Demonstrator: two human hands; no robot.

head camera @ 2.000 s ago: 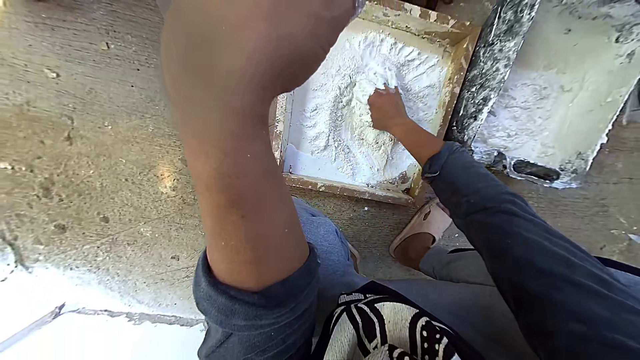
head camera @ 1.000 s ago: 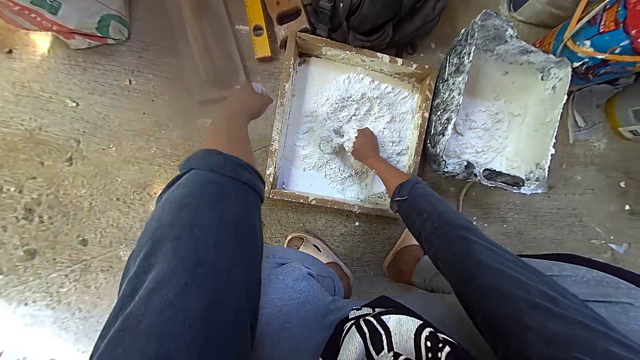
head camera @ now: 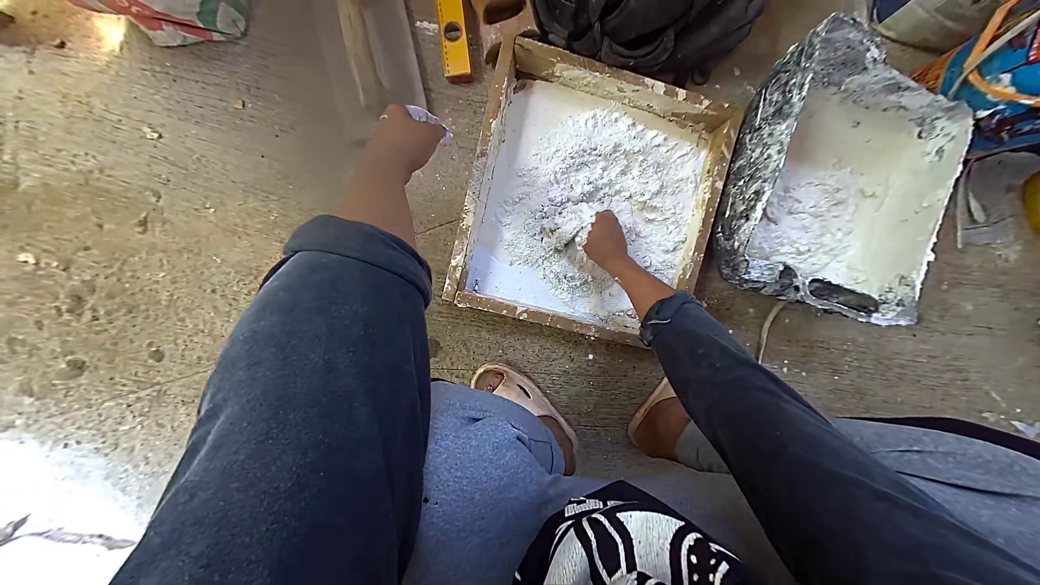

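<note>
A shallow wooden tray with a smeared rim holds a heap of white powder. My right hand is in the heap near its middle, fingertips down in the powder; whether it grips anything is hidden. Left of the tray, over the floor, is my left hand, its fingers curled and powdered white. The near end of a blurred, long board-like thing lies just beyond it, and I cannot tell whether the hand holds it.
A black plastic container, cut open and caked white, stands right of the tray. Behind the tray are a black bag and a yellow spirit level. A printed sack lies top left, a blue bag top right. My sandalled feet are below the tray.
My left arm, close to the camera two seconds ago, has moved away to the tray's left side. My right hand has stayed in the powder. The view has shifted.
</note>
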